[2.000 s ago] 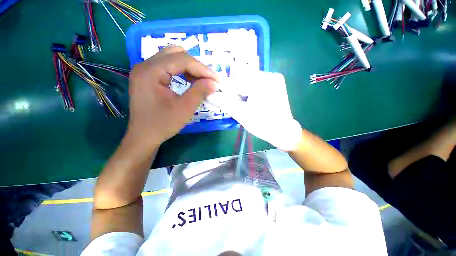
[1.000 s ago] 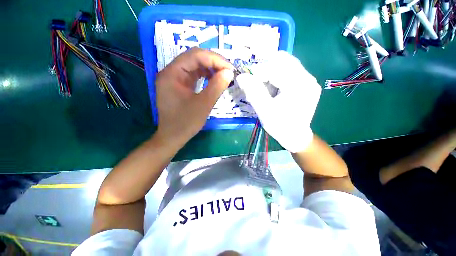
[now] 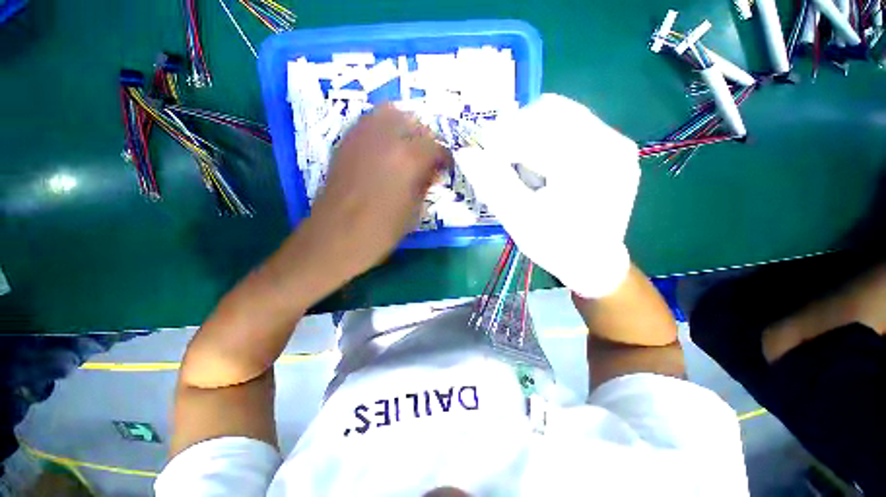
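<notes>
My right hand (image 3: 573,194), in a white glove, is closed on a wire harness (image 3: 505,291) over the blue tray's right side. Red, white and dark wires hang from below the glove past the bench edge. Fine wire ends show at its fingertips. My bare left hand (image 3: 389,184) is over the middle of the tray, fingers curled down beside the gloved fingertips; it is slightly blurred and its fingertips are hidden. The blue tray (image 3: 267,107) is full of small white plastic pieces (image 3: 335,73).
Loose harnesses with dark plugs (image 3: 146,136) lie on the green bench (image 3: 117,262) at the left. Assemblies with white tubes (image 3: 724,102) lie at the right and far right. Another person's arm (image 3: 826,311) shows at the right edge.
My left hand has turned over, knuckles up, and its thumb and fingertips no longer show. My right hand keeps hold of the harness. The view has shifted slightly.
</notes>
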